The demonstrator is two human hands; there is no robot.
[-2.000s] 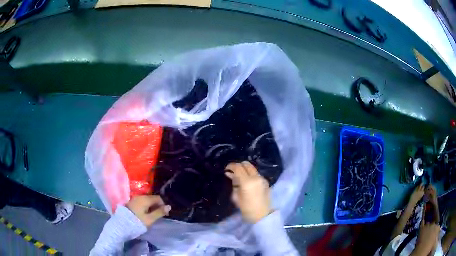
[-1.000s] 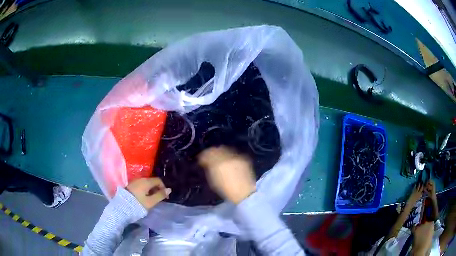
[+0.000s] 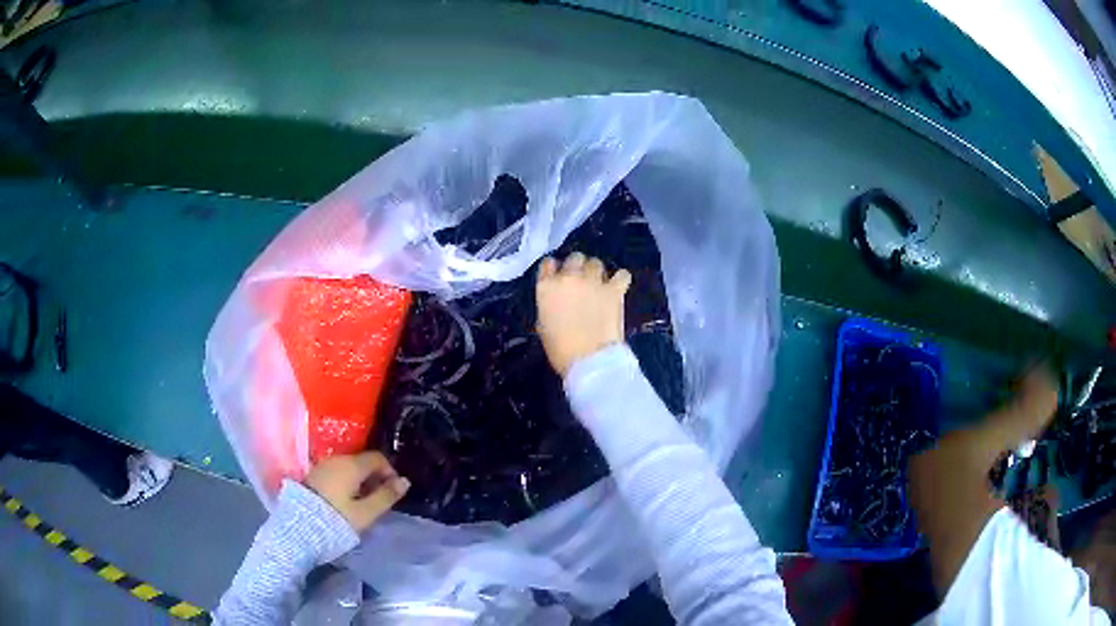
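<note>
A large cloudy plastic bag (image 3: 722,245) stands open in front of me. It holds a dark heap of small curved black parts (image 3: 490,404) with pale glints. A red-orange packet (image 3: 343,355) is inside at the left. My left hand (image 3: 357,486) is at the bag's near left rim, fingers curled; whether it holds a part or the bag edge is unclear. My right hand (image 3: 581,306) reaches over the far part of the heap, palm down, fingers bent at the parts. Its fingertips are partly hidden against the dark heap, so a grip cannot be told.
A blue tray (image 3: 875,446) of black arcs stands right of the bag. Another person's arm (image 3: 979,471) reaches beside it. A black headband (image 3: 884,232) with a thin wire lies on the conveyor (image 3: 783,171). More black pieces (image 3: 912,73) lie on the far upper right shelf.
My right hand has moved from the near middle of the heap to its far side. My left hand stays near the rim. The neighbour's arm has come in beside the blue tray.
</note>
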